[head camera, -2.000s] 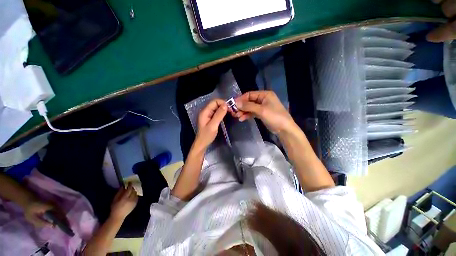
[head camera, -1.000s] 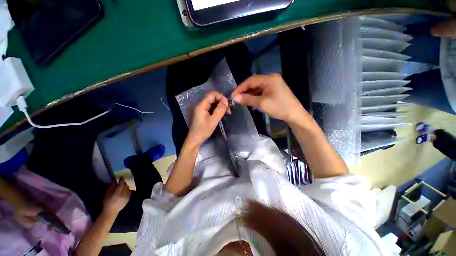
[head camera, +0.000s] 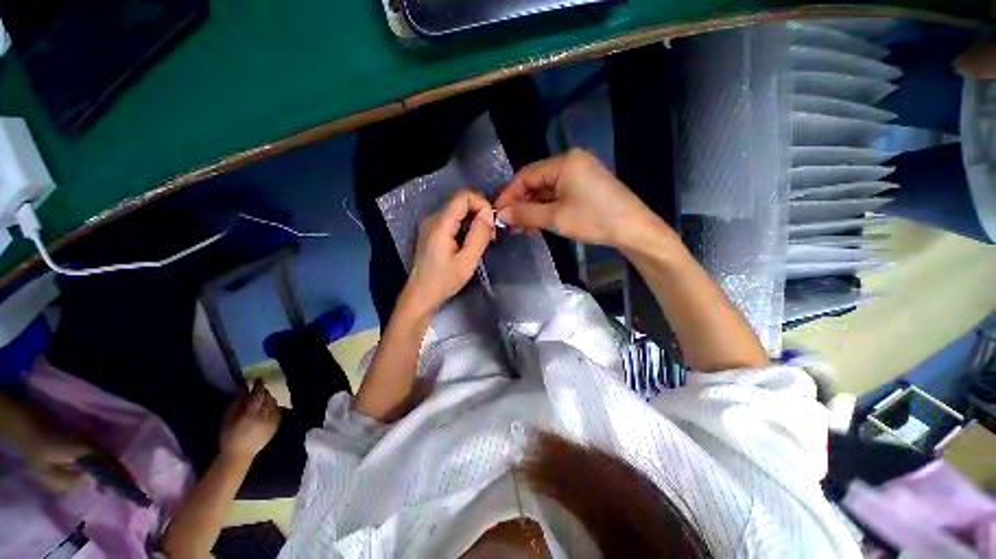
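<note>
My left hand (head camera: 447, 249) and my right hand (head camera: 571, 200) meet above my lap. Their fingertips pinch a tiny whitish piece (head camera: 498, 219) between them. The piece is too small and too covered by the fingers to tell what it is. A silvery bubble wrap bag (head camera: 408, 214) lies on my lap under my hands. No tablet shows in my hands.
The green bench (head camera: 295, 76) holds a tablet (head camera: 491, 13) cut by the top edge, a dark tablet (head camera: 96, 49) and a white charger (head camera: 22, 164) with a hanging cord. Upright bubble bags (head camera: 836, 164) stand at right. A person in pink (head camera: 98, 437) sits at left.
The view has shifted, so the bench and its tablets sit higher in the picture. The small piece was plainer two seconds ago; now my fingers cover most of it. A pink garment appears at lower right.
</note>
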